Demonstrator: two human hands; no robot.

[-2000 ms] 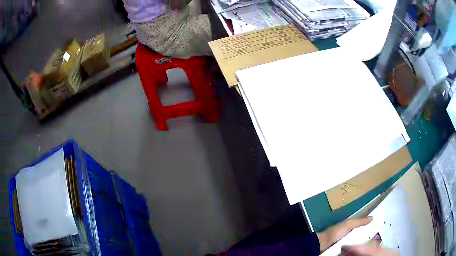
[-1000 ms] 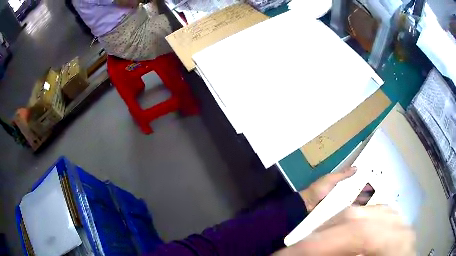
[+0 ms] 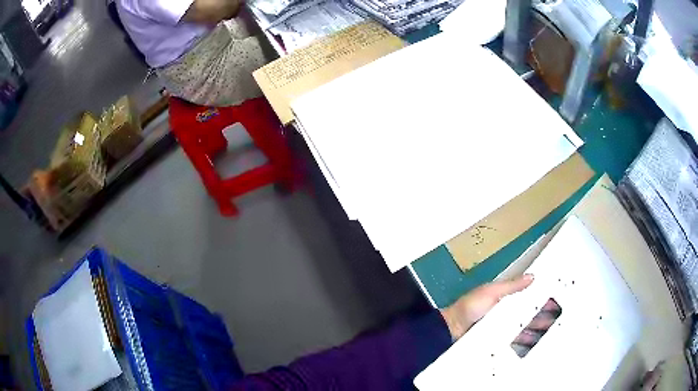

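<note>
A metal panel (image 3: 593, 279), white in the glare, is tilted over the tan cardboard sheet (image 3: 601, 206) at the lower right. It has a dark rectangular cutout and small holes. My left hand (image 3: 482, 304) grips its left edge, thumb on top; fingers show through the cutout. My right hand (image 3: 657, 377) is partly visible at the bottom right, cut off by the frame and blurred; its hold is unclear. White protective sheets (image 3: 436, 145) lie stacked beyond my left hand, on smaller cardboard pieces (image 3: 520, 210).
Newspaper piles lie at the right edge (image 3: 673, 187) and the back (image 3: 413, 14). A person (image 3: 176, 38) sits on a red stool (image 3: 229, 164) at upper left. A blue crate (image 3: 164, 317) with upright panels stands on the floor at lower left. Metal frame parts (image 3: 578, 69) stand at the back right.
The panel has turned flatter to my view, showing its whole cutout. My right hand has moved from over the panel to the bottom right. My left hand stays on the left edge.
</note>
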